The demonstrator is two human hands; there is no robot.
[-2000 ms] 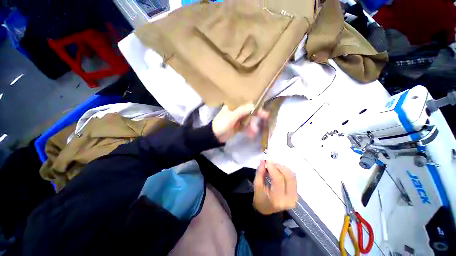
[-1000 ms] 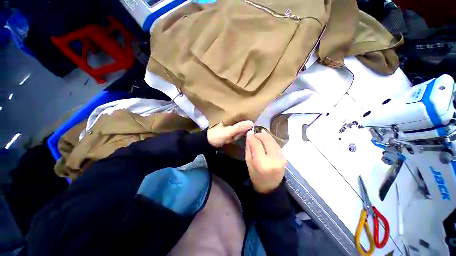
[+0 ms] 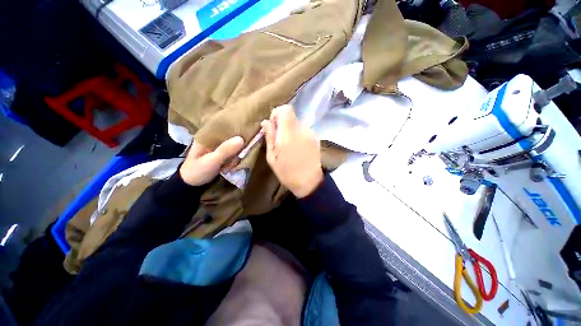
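Observation:
The tan jacket (image 3: 255, 70) lies over the table edge, its lower part drawn towards my lap. A pocket zip (image 3: 298, 41) shows on its upper panel, and white lining (image 3: 318, 89) shows beside it. My left hand (image 3: 208, 163) grips the jacket's edge, thumb on top. My right hand (image 3: 293, 151) pinches the same edge a little further right. A narrow pale strip of the edge runs between the hands; what exactly the fingertips pinch is partly hidden.
The white sewing machine (image 3: 509, 121) stands at the right. Scissors with red and yellow handles (image 3: 470, 270) and a dark narrow tool (image 3: 484, 211) lie before it. A blue bin (image 3: 60, 229) with tan garments is at the left. A red stool (image 3: 105, 108) stands beyond.
The jacket's lower edge has come up and towards the left, with more cloth folded below the hands. Both hands have moved left; the right hand has risen along the edge.

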